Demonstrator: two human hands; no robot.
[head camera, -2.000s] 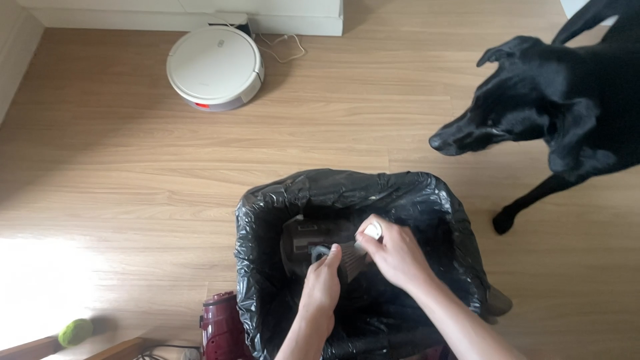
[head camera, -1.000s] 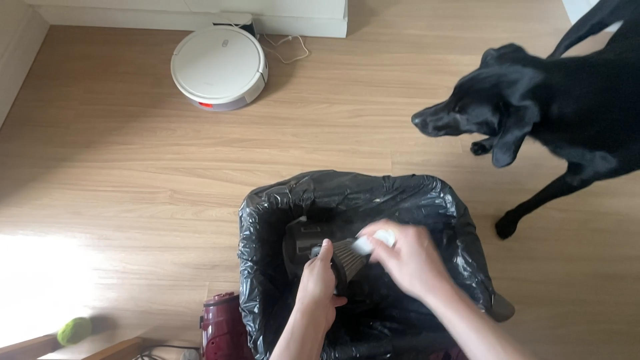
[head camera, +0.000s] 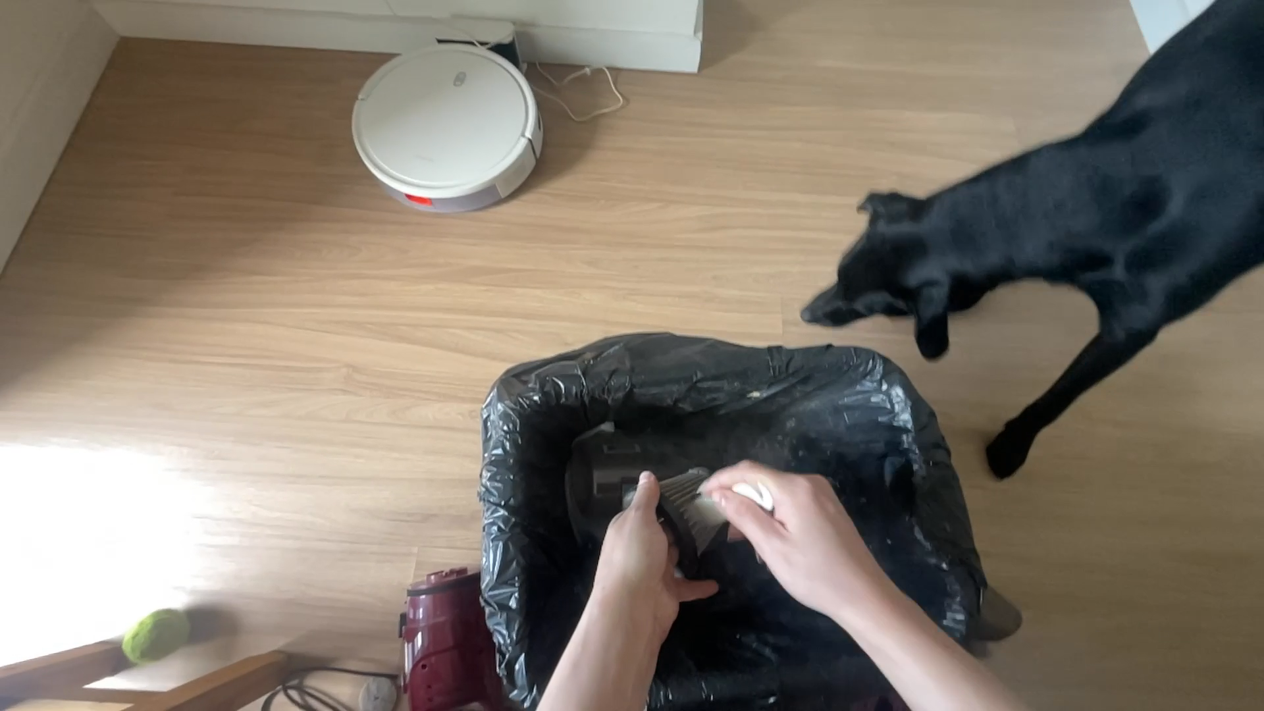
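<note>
A trash bin lined with a black plastic bag (head camera: 681, 363) stands below my hands. My left hand (head camera: 637, 553) holds a pleated vacuum filter (head camera: 689, 504) with a dark rim over the bin's mouth. Pinched in my right hand (head camera: 805, 533) is a small white tool (head camera: 755, 494), its working end against the pleats; its exact kind is unclear. A dark translucent vacuum dust cup (head camera: 597, 474) is just left of the filter, inside the bin's opening, partly hidden by my left hand. Haze hangs in the bin near the filter.
A black dog (head camera: 1047, 217) stands at the right, its head low near the bin. A white robot vacuum (head camera: 444, 123) sits by the wall. Left of the bin are a dark red vacuum body (head camera: 449, 642), a black cord (head camera: 316, 686), wooden legs (head camera: 217, 686) and a green ball (head camera: 156, 635).
The dog has lowered its head toward the floor beside the bin. My right hand has shifted along the filter, while my left hand still holds it over the bin.
</note>
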